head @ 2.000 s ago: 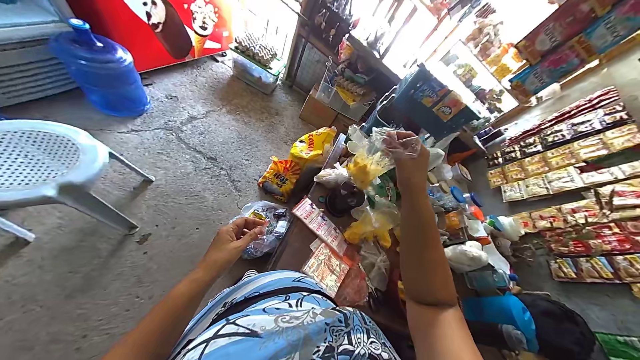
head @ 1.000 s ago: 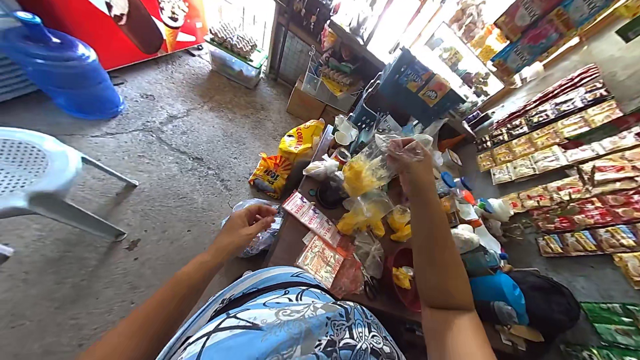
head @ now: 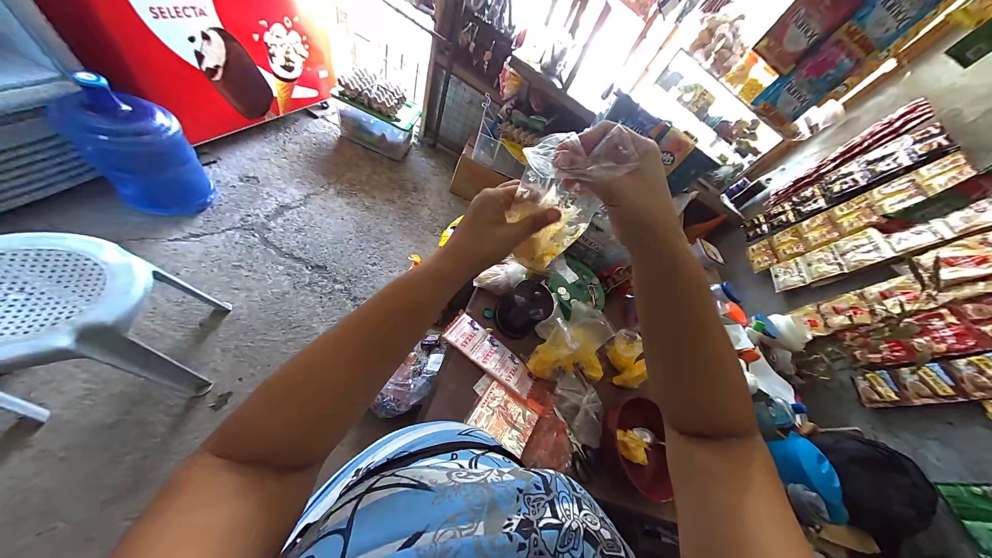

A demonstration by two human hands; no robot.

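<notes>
My right hand [head: 608, 159] is raised over the cluttered table and grips the top of a clear plastic bag [head: 552, 221] with something yellow inside. Lower down, my left hand [head: 500, 229] holds the side of the same bag between thumb and fingers. Beneath them on the table stands a dark round container [head: 525, 308]. Nearer to me lie a clear bag of yellow pieces [head: 570, 345], a smaller one [head: 626, 358], and a red bowl [head: 657, 473] with a yellow piece and a spoon-like thing in it.
Flat printed packs [head: 487, 353] lie along the table's left part. On the floor at left are a plastic stool [head: 58, 294] and a blue water jug [head: 143, 155]. Egg trays top a plastic bin [head: 376, 128]. Rows of sachets [head: 860, 248] hang at right; bottles and bags crowd the table's right side.
My left hand has moved from above the table's left edge up and right, and has taken hold of the bag's side. My right hand still holds the bag's top.
</notes>
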